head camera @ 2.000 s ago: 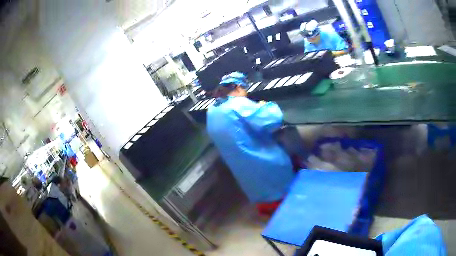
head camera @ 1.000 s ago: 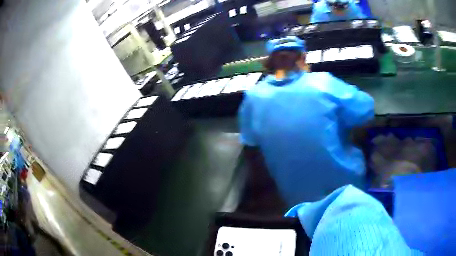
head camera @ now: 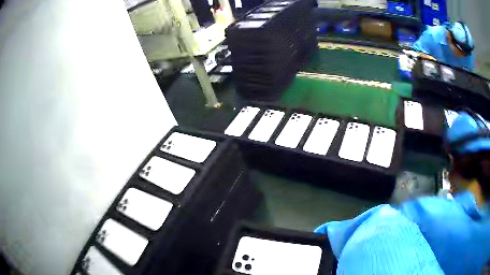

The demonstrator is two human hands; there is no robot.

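Note:
A black compartment tray [head camera: 230, 248] shows at the bottom centre edge, cut off by the picture's rim. A white phone or phone housing [head camera: 276, 258] with dark camera rings lies in it. My right sleeve, light blue, reaches beside the tray's right end; the hand itself is hidden or below the frame. My left hand is not in view. A stack of black trays [head camera: 207, 215] stands left, its top pockets holding several white phones [head camera: 145, 208].
Another tray stack [head camera: 322, 174] with white phones stands behind, and a taller stack [head camera: 268, 59] beyond it on the green bench [head camera: 344, 99]. A white pillar [head camera: 80, 107] is at left. Two people in blue are at right.
The view has moved closer to the left tray stacks. The carried tray and sleeve stay at the bottom edge. The blue crate and blue panel have left the view.

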